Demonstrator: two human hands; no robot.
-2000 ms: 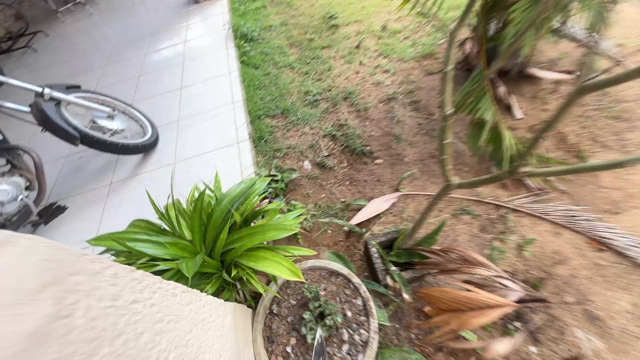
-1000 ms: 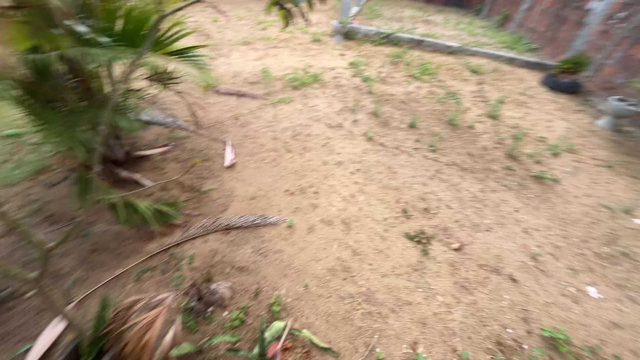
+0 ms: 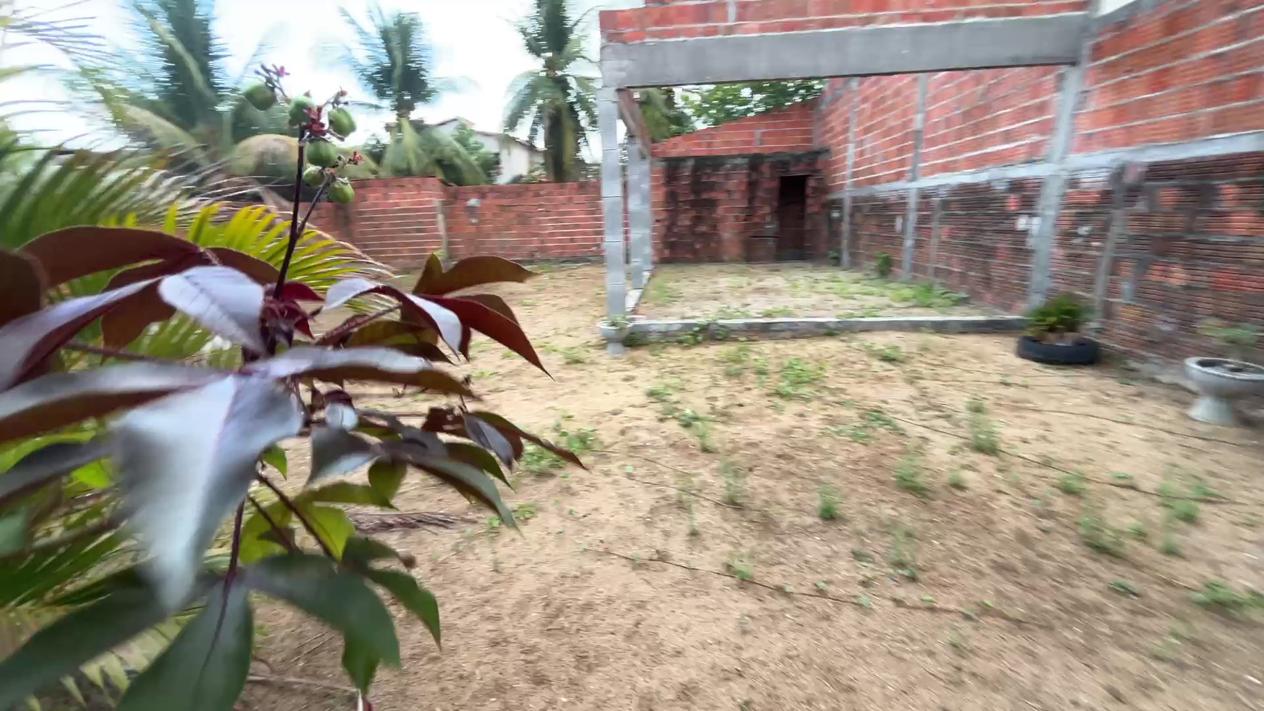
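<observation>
Neither my left hand nor my right hand shows in the head view. Close by on the left stands a shrub with dark purple-green lobed leaves (image 3: 207, 425). A thin stem rises from it, bearing several round green fruits (image 3: 321, 153) and small red flowers. Green palm fronds (image 3: 267, 237) spread behind its leaves. What my hands hold or touch cannot be seen.
Sandy ground (image 3: 691, 592) with weed tufts stretches ahead. A low concrete curb (image 3: 829, 326) borders an unfinished frame with a concrete pillar (image 3: 612, 207). At right are a tire planter (image 3: 1057, 348), a pedestal planter (image 3: 1223, 385) and a brick wall (image 3: 1185, 237).
The view has swung up and away from the tiled patio, motorcycle wheel and round planter seen two seconds ago. The purple-leaved shrub now fills the left side.
</observation>
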